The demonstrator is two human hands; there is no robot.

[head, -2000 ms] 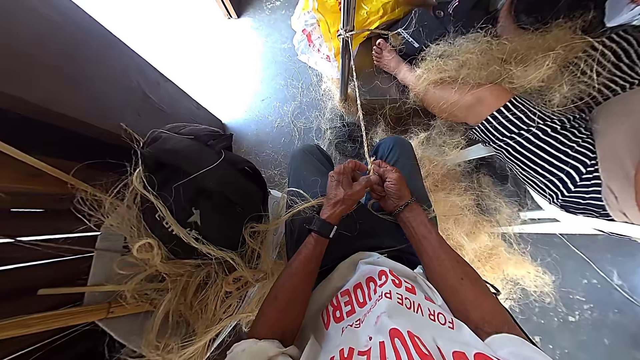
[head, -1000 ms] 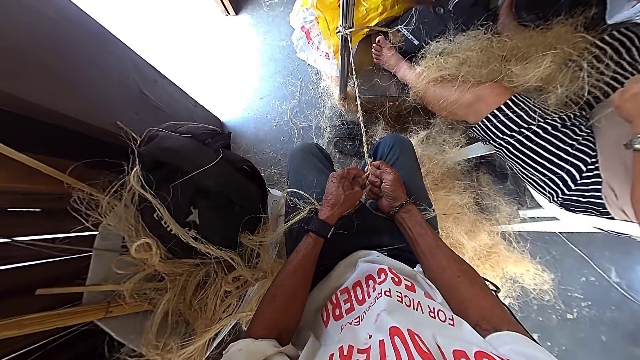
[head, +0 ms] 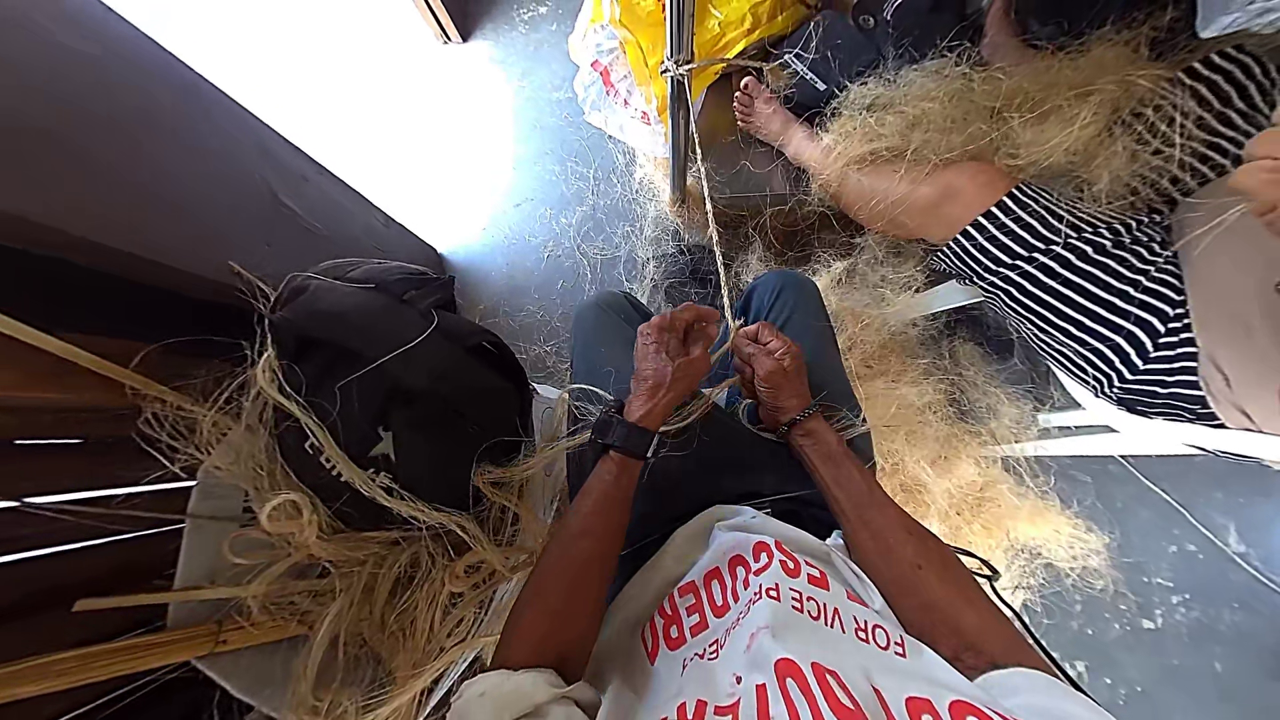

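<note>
My left hand (head: 673, 362), with a black wristband, is raised over my lap, its fingers bent around strands of pale plant fibre. Just beside it, my right hand (head: 772, 372), wearing a dark bracelet, is closed on the lower end of a twisted fibre rope (head: 712, 215). That rope runs up, taut, to a metal post (head: 679, 110), where it is tied. Loose strands hang below both hands and trail toward the left forearm. A large bundle of long raw fibre (head: 390, 590) lies at the left, partly over a black backpack (head: 400, 400).
A yellow plastic bag (head: 740, 35) is behind the post. At the right sits a person in striped clothing (head: 1090, 300), a heap of fine fibre (head: 1000, 120) on the leg. More loose fibre (head: 930, 430) covers the floor right of my knees. Wooden slats (head: 150, 655) stand at far left.
My left hand has opened somewhat and lifted slightly from its earlier pinch on the strands. My right hand stays at the rope's end. The other person's hand at the right edge has moved up.
</note>
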